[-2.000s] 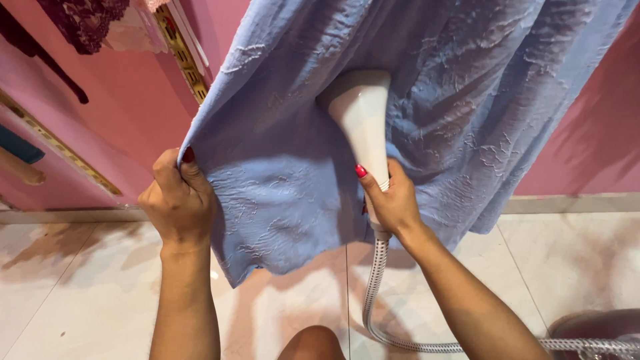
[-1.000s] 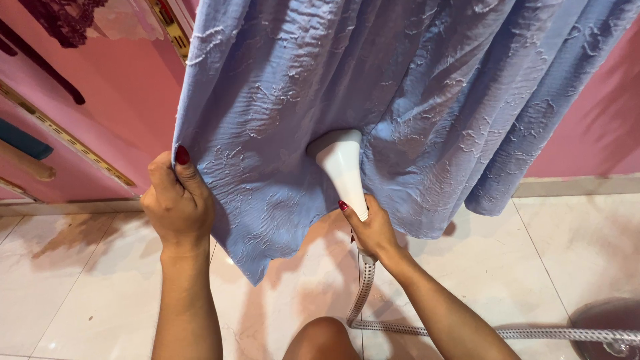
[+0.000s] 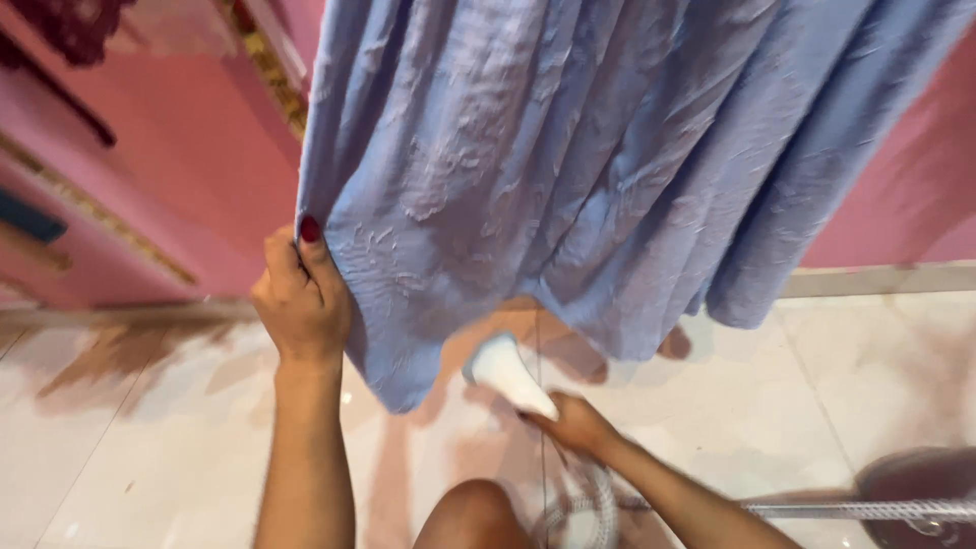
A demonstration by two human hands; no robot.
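A blue textured fabric garment (image 3: 473,168) hangs in folds across the upper middle of the head view. My left hand (image 3: 303,297) pinches its left edge between thumb and fingers, holding that side out. Below the hem, my right hand (image 3: 579,427) grips the handle of a white garment steamer head (image 3: 507,371). The steamer head points up and left, apart from the fabric. Its braided hose (image 3: 602,503) loops beneath the right hand and runs off to the right. The upper part of the garment is out of view.
A pink wall (image 3: 206,183) stands behind the garment, with a baseboard (image 3: 877,279) along the pale tiled floor (image 3: 175,435). Dark red lace fabric (image 3: 76,27) hangs at the upper left. A dark rounded object (image 3: 923,488) sits at the lower right. My knee (image 3: 473,515) is at the bottom.
My right hand has moved the steamer head down from the fabric to below the hem. My left hand still holds the garment's left edge.
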